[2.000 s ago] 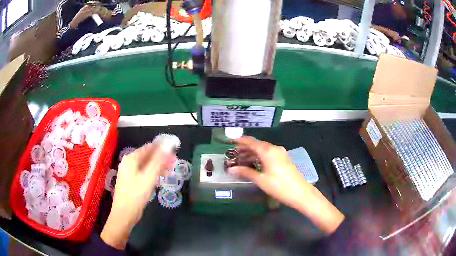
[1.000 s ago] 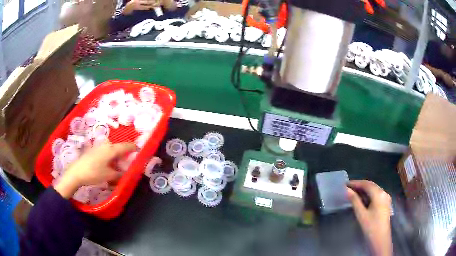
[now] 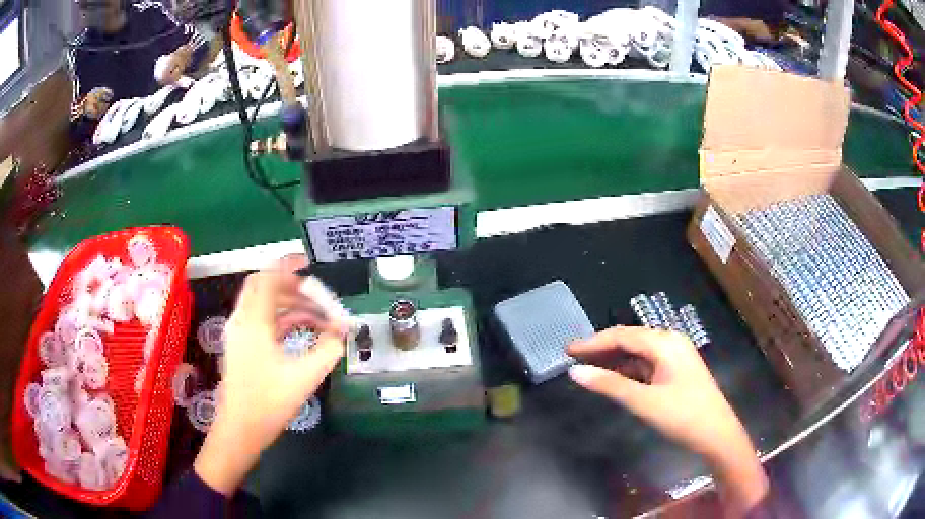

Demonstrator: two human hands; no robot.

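Observation:
My left hand (image 3: 269, 355) holds a translucent plastic gear (image 3: 325, 301) between thumb and fingers, just left of the press fixture post (image 3: 404, 324). The green pneumatic press (image 3: 406, 390) stands in the middle; its ram (image 3: 395, 268) is raised above the post. A silver ring shows at the top of the post. My right hand (image 3: 649, 375) is at the right edge of the small grey-blue box (image 3: 546, 326), thumb and fingers apart; I see nothing in it. Several loose gears (image 3: 204, 409) lie on the bench left of the press, partly behind my left hand.
A red plastic basket (image 3: 162, 405) of gears is at left. Short bearing stacks (image 3: 671, 316) lie right of the grey-blue box. An open cardboard carton (image 3: 761, 314) of bearings is at right. White housings (image 3: 598, 41) lie on the conveyor behind. A person (image 3: 132, 51) sits opposite.
My left hand has left the red basket and is now beside the press with a gear. My right hand is still by the grey-blue box, its fingers more open. The camera view has shifted right.

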